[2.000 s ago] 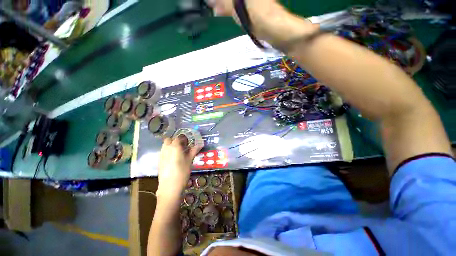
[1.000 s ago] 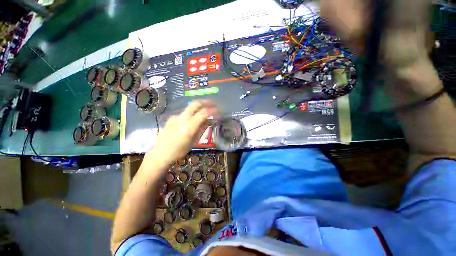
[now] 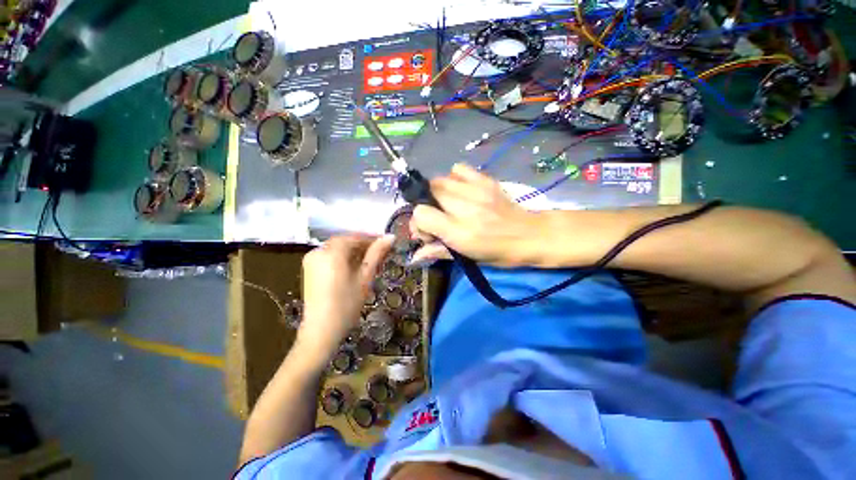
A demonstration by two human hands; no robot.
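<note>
My right hand (image 3: 479, 220) is shut on a soldering iron (image 3: 416, 187). Its metal tip points up and left over the printed sheet (image 3: 328, 187), beside the green strip. A round housing (image 3: 401, 223) is at the sheet's front edge, partly hidden by my right fingers, which are against it. My left hand (image 3: 343, 277) is at the bench edge just left of the housing, thumb and forefinger close together; whether they hold anything is unclear. Ring circuit boards (image 3: 664, 117) with coloured wires lie at the sheet's right and beyond.
Several housings (image 3: 194, 187) stand at left, on the bench and sheet edge. A black box (image 3: 70, 155) with cables is at far left. An open carton of housings (image 3: 239, 328) is below the bench edge. The iron's cord crosses my right forearm.
My right hand has come from the upper right to the front middle, with the iron now clearly visible in it. My left hand has moved down towards the bench edge. The housing sits further left.
</note>
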